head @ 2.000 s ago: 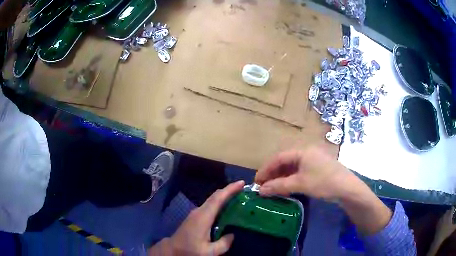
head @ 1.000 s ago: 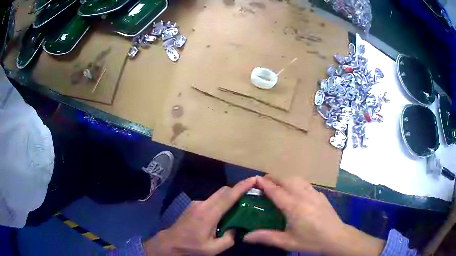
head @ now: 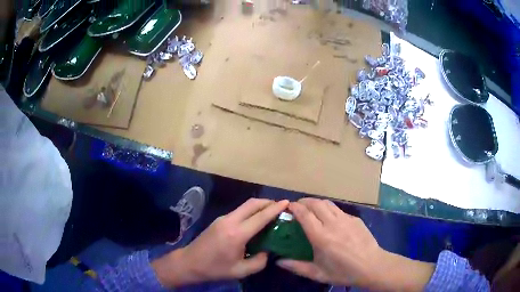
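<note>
My left hand and my right hand both grip a glossy green housing at the bottom centre, below the bench's front edge. The fingertips meet at its top end, just above a small silver-white badge. My thumbs lie on its lower part; much of the housing is hidden by the hands. A white glue cup sits on the cardboard pads with a thin glue swab leaning from it.
A badge pile lies right of the cup, partly on the white sheet. Two housings and a black-handled tool lie far right. Stacked housings and more badges are upper left. A person in white is at left.
Since two seconds ago, my right hand has gone from pinching at the badge to wrapping the housing's right side. The fingertips of both hands now meet at its top. The view has shifted slightly.
</note>
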